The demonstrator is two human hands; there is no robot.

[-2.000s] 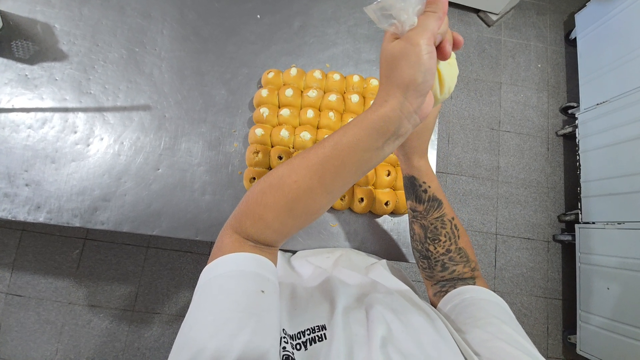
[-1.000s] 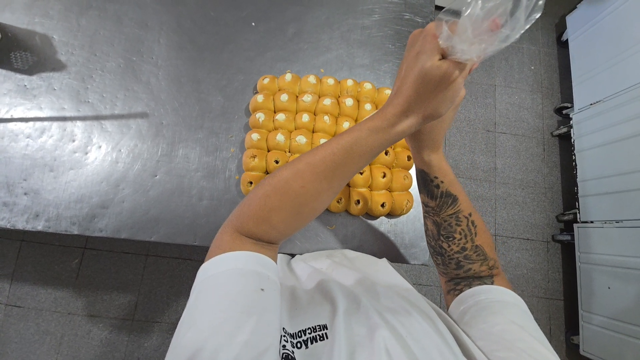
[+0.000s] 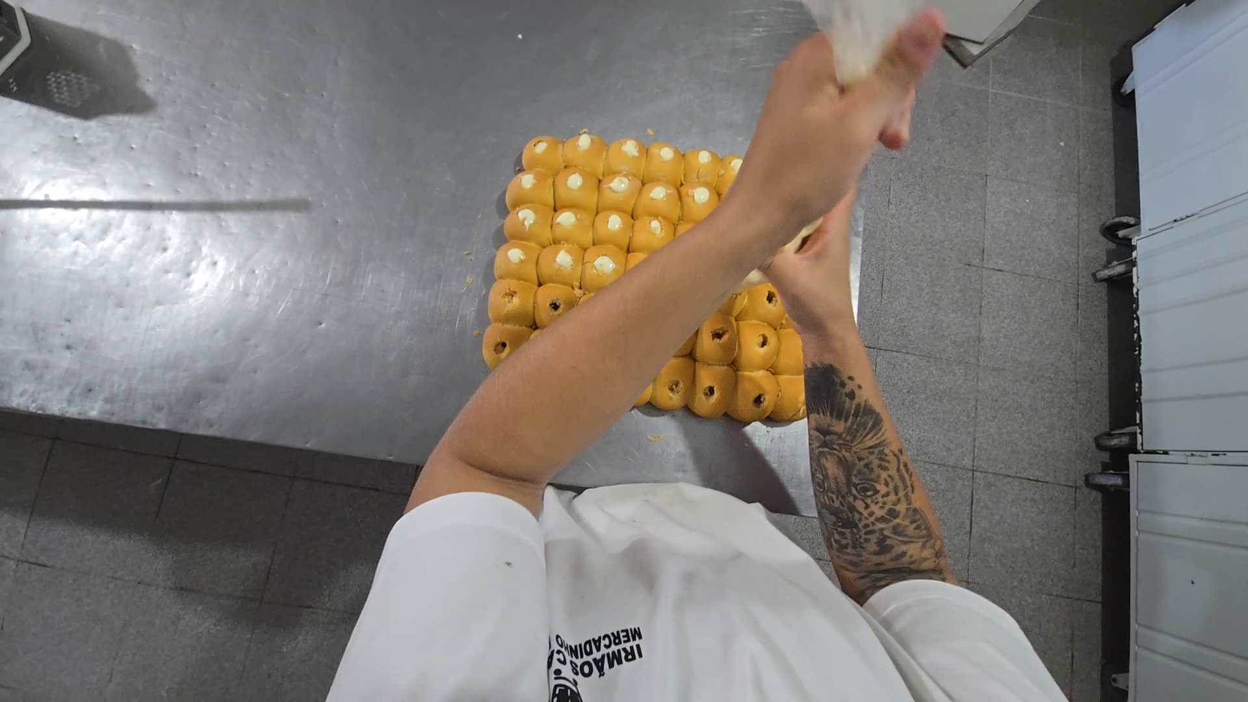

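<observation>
My left hand [image 3: 829, 122] is closed around the twisted upper part of a clear plastic piping bag [image 3: 853, 34]. Below it, my right hand [image 3: 814, 278] grips the lower part of the bag, where a little pale cream shows between the hands. Both hands are over the right side of a block of joined golden buns [image 3: 614, 229] on the metal table. Pale cream fills the holes on top of buns in the upper rows; open dark holes show in buns of the lower rows. My left forearm hides the middle of the block, and the bag's tip is hidden.
The steel table [image 3: 244, 292] bears crumbs around the buns. A perforated metal object [image 3: 58, 63] stands at its upper left. A pale-topped object [image 3: 985, 24] is at the upper right. White panelled units [image 3: 1189, 341] with wheels line the right side, across the tiled floor.
Since a second ago my right hand has moved down and left, over the buns. The bag's loose top, spread out at the upper right then, now stands above my left hand.
</observation>
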